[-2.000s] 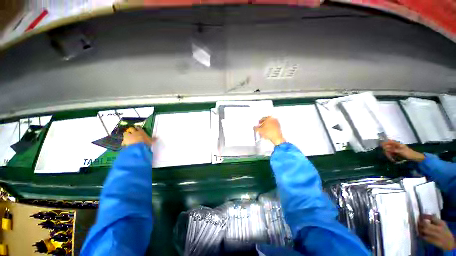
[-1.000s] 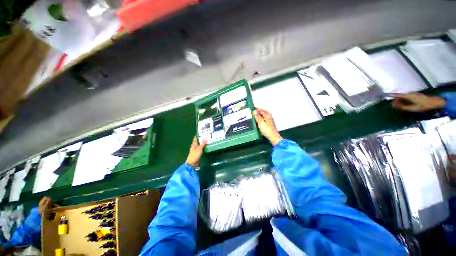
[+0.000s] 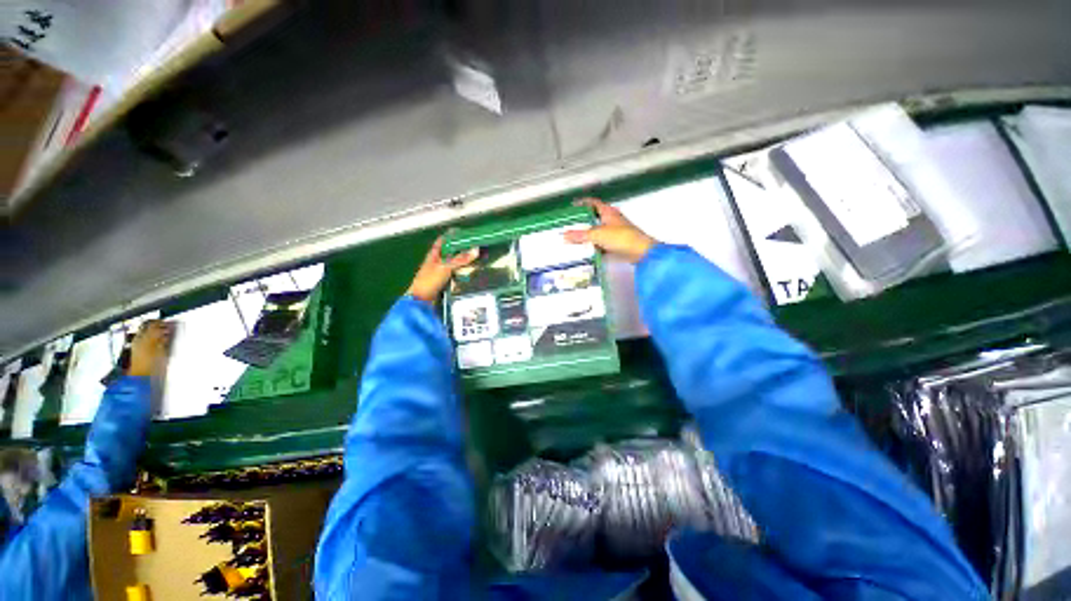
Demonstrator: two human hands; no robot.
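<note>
A green retail gift box (image 3: 531, 308) lies on or just above the belt in front of me, its picture-grid side up. My left hand (image 3: 439, 270) holds its upper left corner. My right hand (image 3: 613, 233) holds its upper right corner, fingers over the far edge and thumb on the top face. Both sleeves are blue. Clear shiny accessory packets (image 3: 622, 493) stand in short rows directly before me, partly hidden at the right by my right sleeve.
More boxes lie on the green belt at left (image 3: 282, 335) and right. A bagged tablet (image 3: 855, 194) rests on one at right. A carton (image 3: 164, 546) with black and yellow pieces stands lower left. Another person's hand (image 3: 149, 348) touches boxes at left. Bagged tablets (image 3: 1045, 481) stand lower right.
My hands have moved from the box's near left corner and right side to its far corners. The box sits straighter and slightly lower. Another person's hand at left has moved onto the boxes.
</note>
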